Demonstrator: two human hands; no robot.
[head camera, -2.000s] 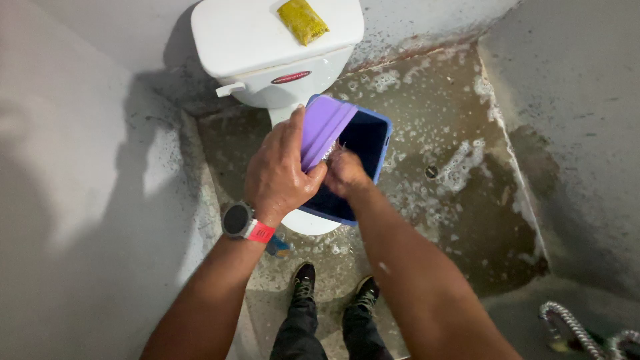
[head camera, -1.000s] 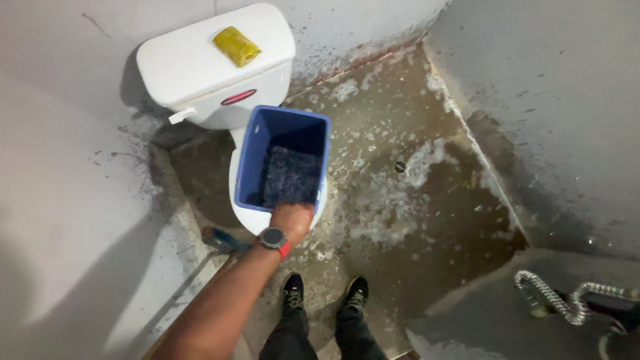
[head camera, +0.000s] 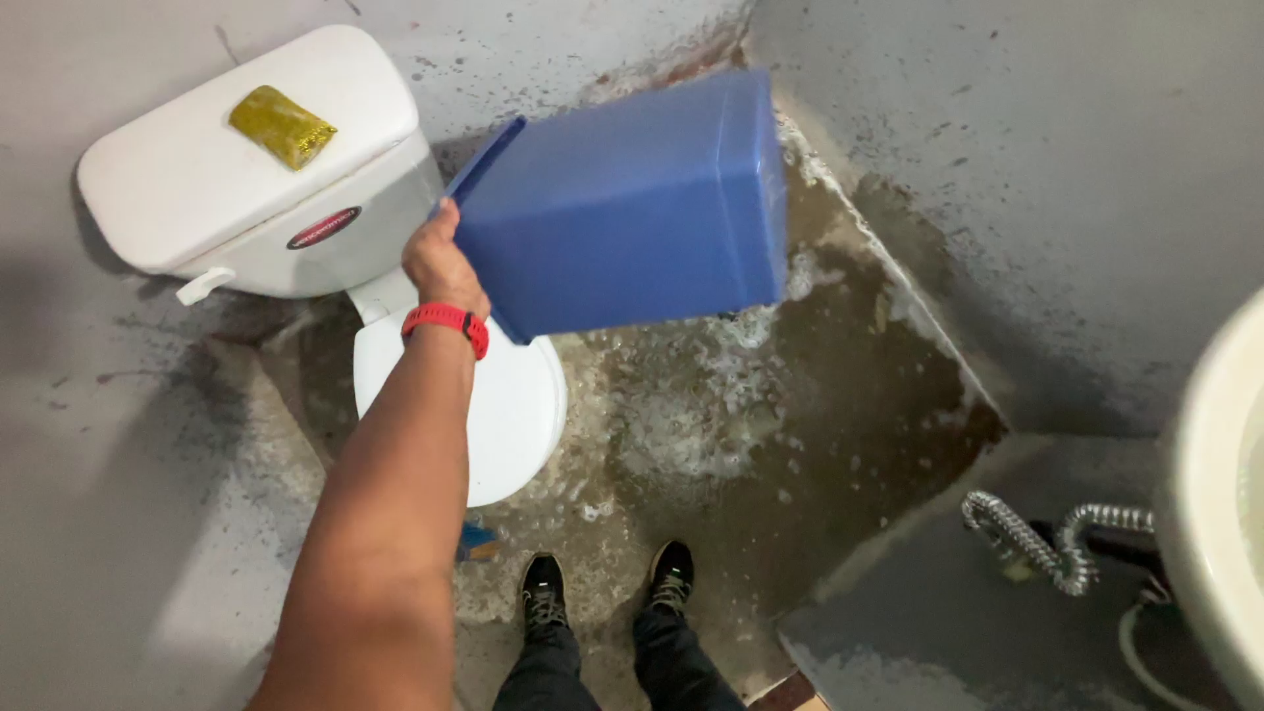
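My left hand (head camera: 444, 262), with a red watch strap at its wrist, grips the rim of a blue plastic bin (head camera: 622, 207). The bin lies tipped on its side in the air, its outer wall facing me and its base towards the right. Its inside is hidden. Below and behind it stands a white toilet with its lid (head camera: 518, 425) down. A yellow-green packet (head camera: 282, 127) lies on the cistern lid (head camera: 188, 178). My right hand is out of view.
The concrete floor (head camera: 869, 385) is wet, with foam patches. Grey walls (head camera: 1066, 178) stand around it. A white basin (head camera: 1210, 474) is at the right edge, with a corrugated metallic hose (head camera: 1027, 543) beside it. My shoes (head camera: 543, 592) are near the bottom; a blue object (head camera: 477, 541) lies by the toilet.
My left hand has raised and tipped the bin from over the toilet towards the right. The purple piece and my right hand, both seen two seconds ago, are out of view.
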